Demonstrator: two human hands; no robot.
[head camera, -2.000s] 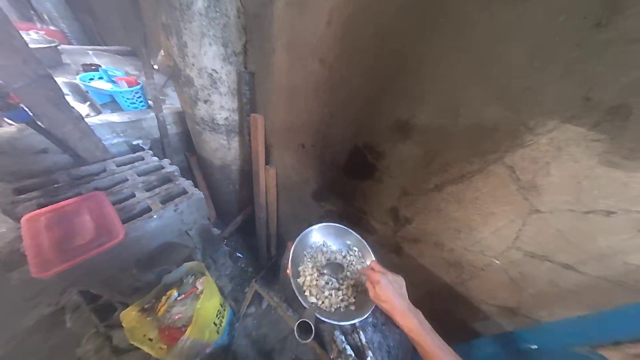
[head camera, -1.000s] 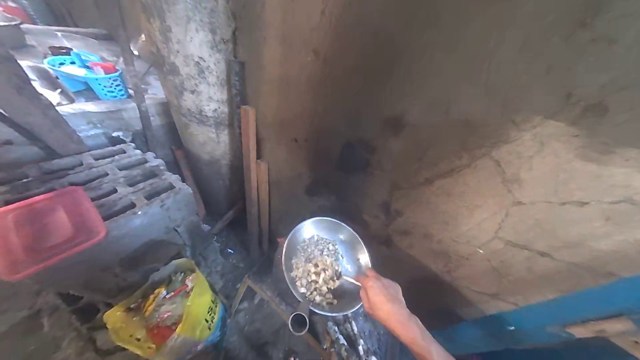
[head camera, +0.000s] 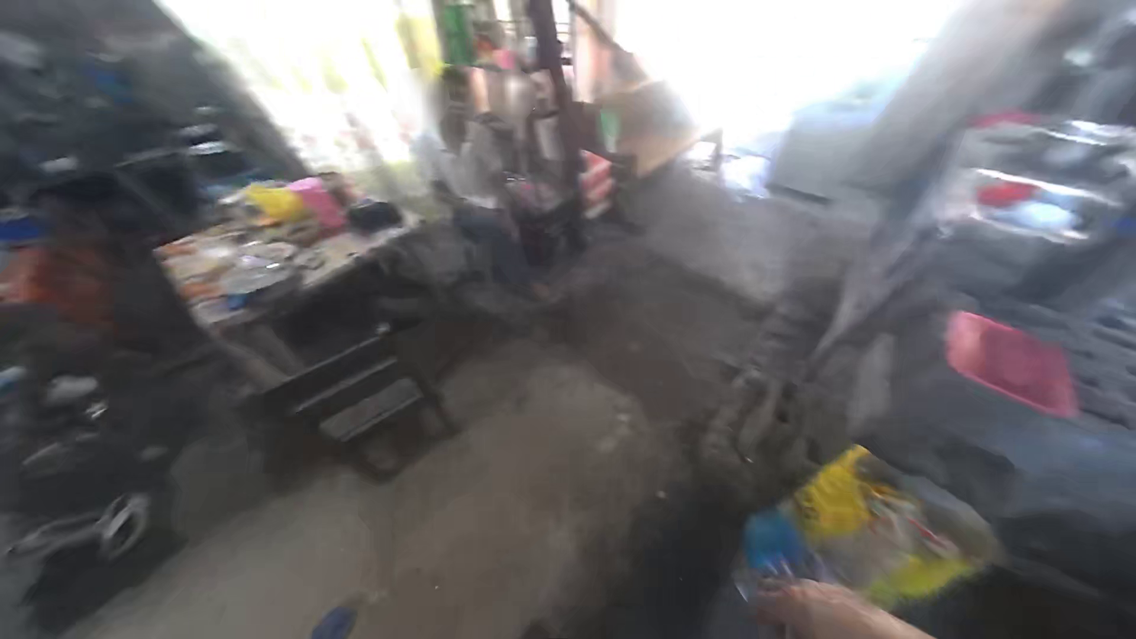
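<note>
The whole view is blurred. My right hand (head camera: 812, 605) reaches in from the bottom right, its fingers over a small clear, shiny thing; whether they grip it cannot be told. Just above the hand is a blue patch (head camera: 770, 537) of unclear kind. Beside it, a yellow plastic bag (head camera: 834, 497) with mixed wrappers and scraps stands up and to the right of my hand. A red plastic basin (head camera: 1012, 362) rests on the grey blocks farther up. My left hand and the metal pan are not in view.
A low dark bench (head camera: 368, 408) stands beside a cluttered table (head camera: 346, 262). Near a dark post (head camera: 557, 124), a person (head camera: 484, 191) seems to sit. A wheeled thing (head camera: 122, 525) lies at the left; a blue object (head camera: 334, 623) is on the floor.
The view has swung far left, away from the wall. The pan of small pieces, held in the earlier frames, has left the view. My right hand now shows left of the yellow bag.
</note>
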